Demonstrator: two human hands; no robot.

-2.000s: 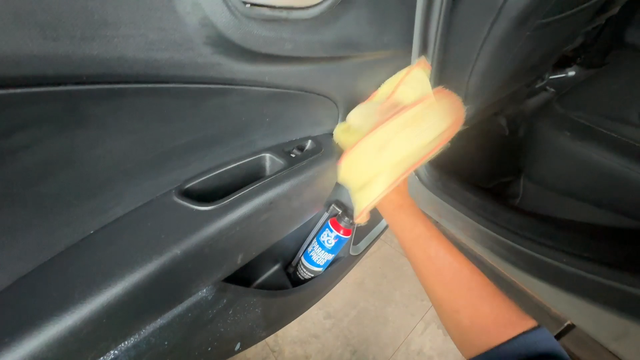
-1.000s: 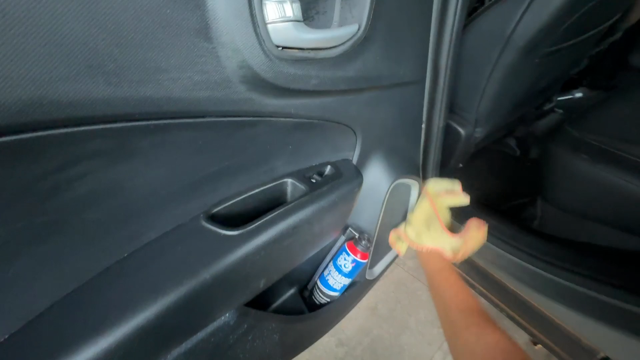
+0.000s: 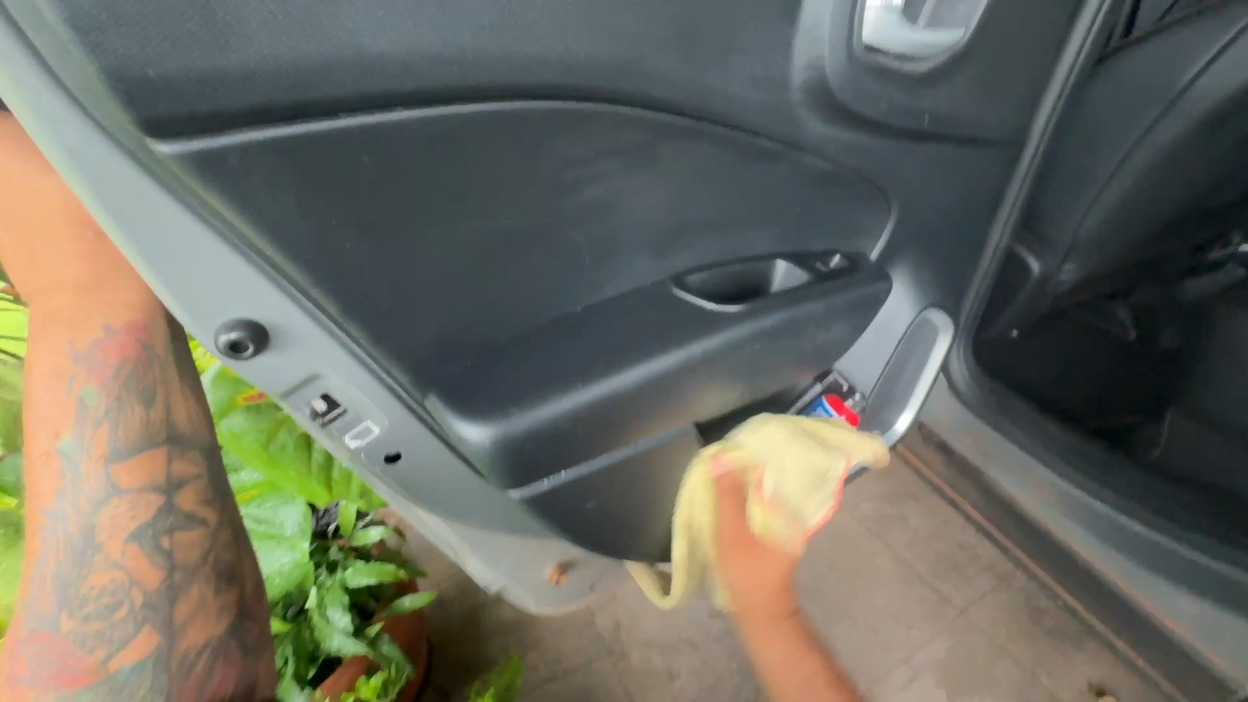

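My right hand point(image 3: 756, 541) grips a yellow cloth point(image 3: 790, 478) with a reddish edge, at the lower part of a black car door panel point(image 3: 546, 253). The cloth overlaps the door pocket and partly hides a spray can point(image 3: 832, 409) with a red and blue top that stands in it. Above are the armrest's pull recess point(image 3: 741, 283) and a window switch point(image 3: 834, 261). Only my tattooed left forearm point(image 3: 136, 507) shows, at the left beside the door's edge; the left hand itself is out of view.
The chrome inner door handle point(image 3: 916, 27) is at the top right. Green plants point(image 3: 292, 468) and a terracotta pot point(image 3: 400, 639) stand below the door's outer edge. A door sill point(image 3: 1033, 546) and a dark seat point(image 3: 1141, 146) lie to the right, with grey paving point(image 3: 907, 585) beneath.
The right hand has moved with the cloth from beside the door's inner end to in front of the door pocket. The left forearm has come into view. The view has shifted toward the door's outer edge.
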